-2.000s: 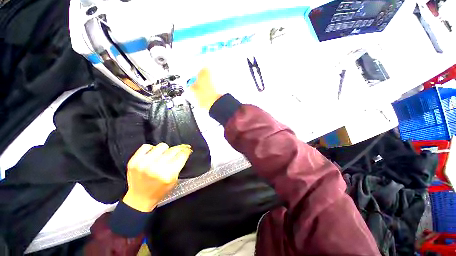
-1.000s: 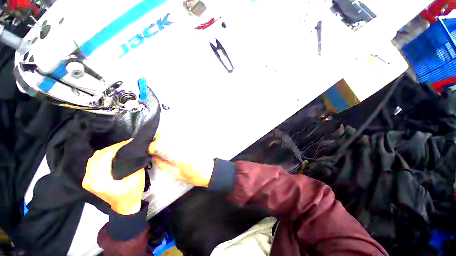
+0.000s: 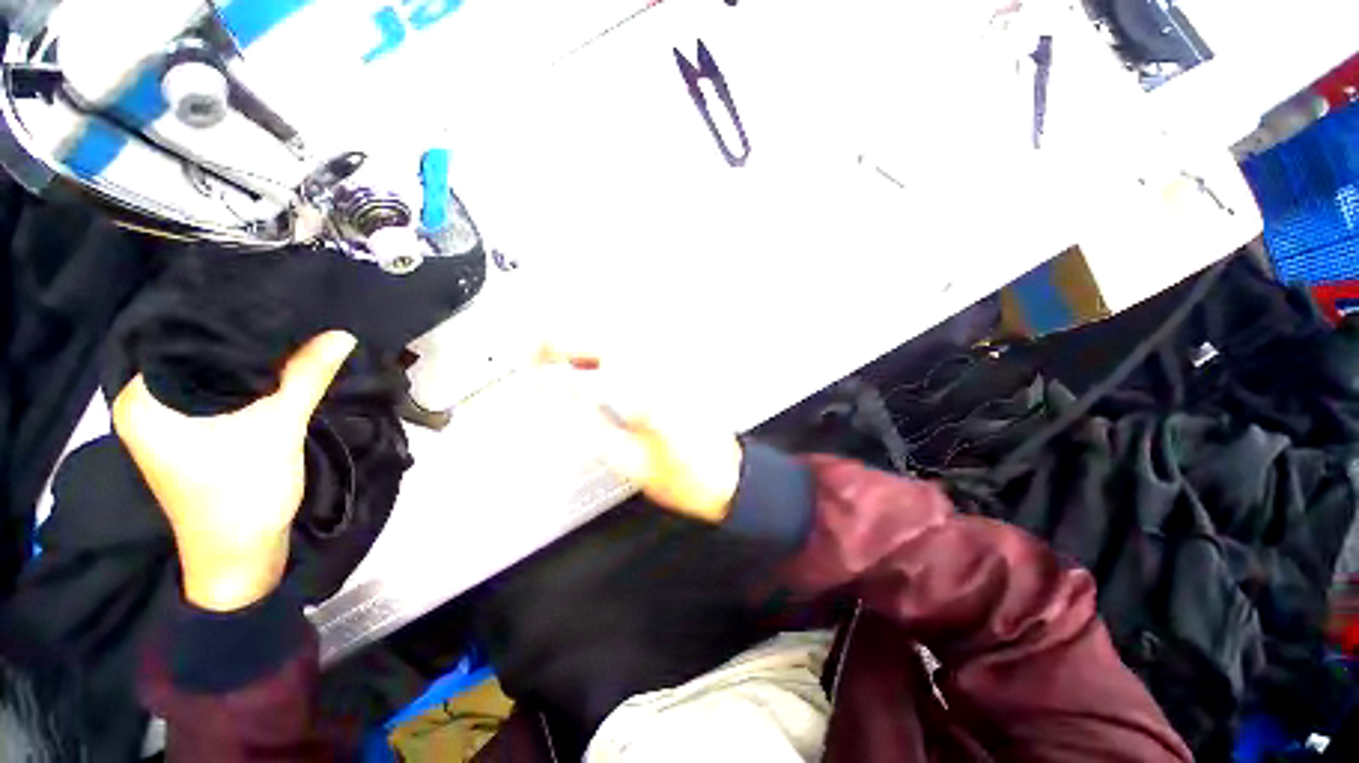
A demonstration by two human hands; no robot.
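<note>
The black garment piece (image 3: 224,313) lies bunched on the table at the left, its upper right end under the needle area of the white sewing machine head (image 3: 127,38). A small bright blue lever (image 3: 434,190) stands beside the presser foot and needle cluster (image 3: 373,224). My left hand (image 3: 231,470) lies on the bunched cloth with thumb and fingers spread around a fold. My right hand (image 3: 663,455) is blurred, over the table's front edge to the right of the cloth, touching no cloth. Its fingers are too blurred to read.
Black thread snips (image 3: 716,105) lie behind my right hand. A thin dark tool (image 3: 1040,93) and a small black object (image 3: 1148,33) lie farther right. A cardboard box (image 3: 1055,294) is under the table's right end. Black garments (image 3: 1192,477) are heaped at the right, below a blue basket (image 3: 1312,201).
My right hand has left the cloth and moved right. My left hand has shifted left, its fingers now spread. The cloth end they held near the table's front is now bunched at the left.
</note>
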